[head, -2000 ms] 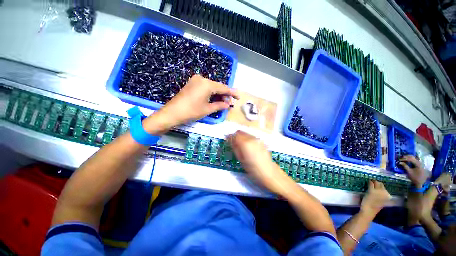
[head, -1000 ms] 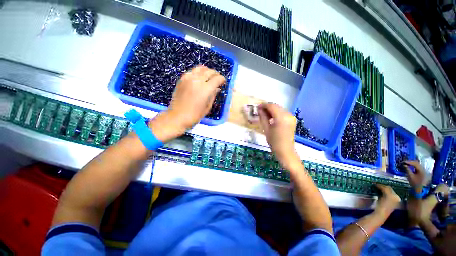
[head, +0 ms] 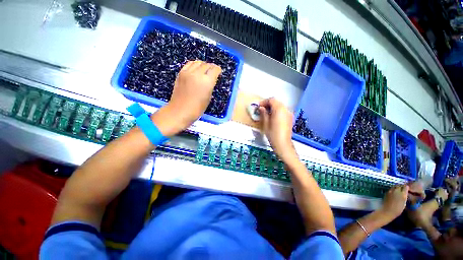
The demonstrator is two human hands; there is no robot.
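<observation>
My left hand [head: 194, 91], with a blue wrist strap, is over the blue bin [head: 118, 76] full of small dark leaded components [head: 157, 61]. Its curled fingertips are down at the heap; whether they hold a part is hidden. My right hand [head: 276, 124] is bent over a small whitish ring [head: 254, 110] on a tan pad [head: 243, 115] right of the bin. Its fingertips are at the ring's right side; I cannot tell if they grip anything. Green circuit boards [head: 223, 153] lie in a row on the conveyor in front of me.
A tilted blue bin [head: 330, 91] with few parts stands right of the pad, beside a fuller bin [head: 361, 139]. A black slotted rack [head: 228, 25] and upright green-edged panels [head: 355, 66] stand behind. Another person's hand [head: 396, 200] is at the conveyor, right.
My left hand went from the full bin's right edge back over its heap. My right hand went from the boards to the whitish ring. The boards have shifted a little to the right.
</observation>
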